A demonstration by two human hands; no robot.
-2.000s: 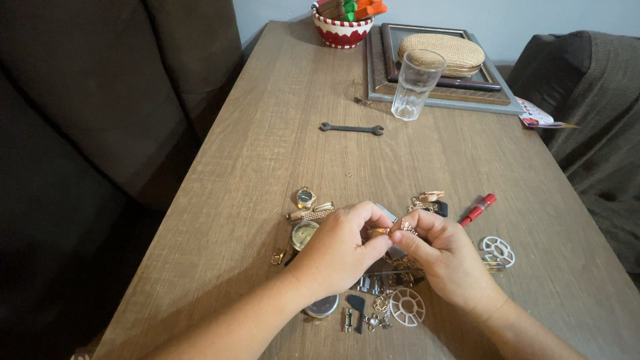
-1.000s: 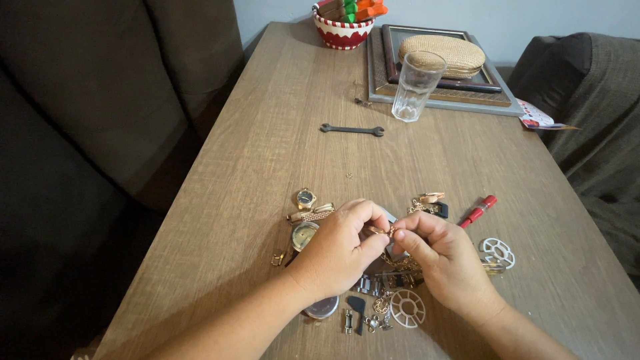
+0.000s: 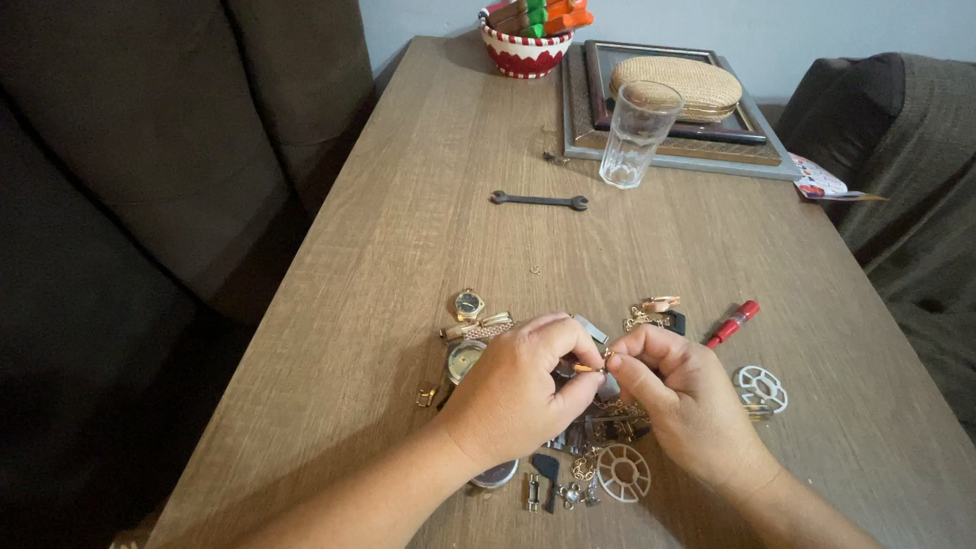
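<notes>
My left hand (image 3: 526,389) and my right hand (image 3: 679,396) meet over a pile of watch and jewellery parts. A small gold-coloured metal piece (image 3: 585,369) is pinched in my left fingertips; my right fingertips grip a small chain or link (image 3: 608,355) beside it. Left of the hands lie a gold-toned watch (image 3: 468,303), a metal bracelet piece (image 3: 488,326) and a round watch case (image 3: 463,360). Below are a pale spoked ring (image 3: 624,473) and a dark flat part (image 3: 546,467). To the right are a red pen-like tool (image 3: 733,323) and another spoked ring (image 3: 762,387). My hands hide part of the pile.
An open-ended wrench (image 3: 540,200) lies mid-table. Farther back stand a clear glass (image 3: 637,137), stacked picture frames (image 3: 679,164) with a woven oval case (image 3: 677,85) on top, and a red and white bowl (image 3: 528,55). Dark upholstered seating flanks the table (image 3: 381,229).
The chain that hung at my right fingertips two seconds ago shows less now. Both hands stay together over the pile, with only small finger movements.
</notes>
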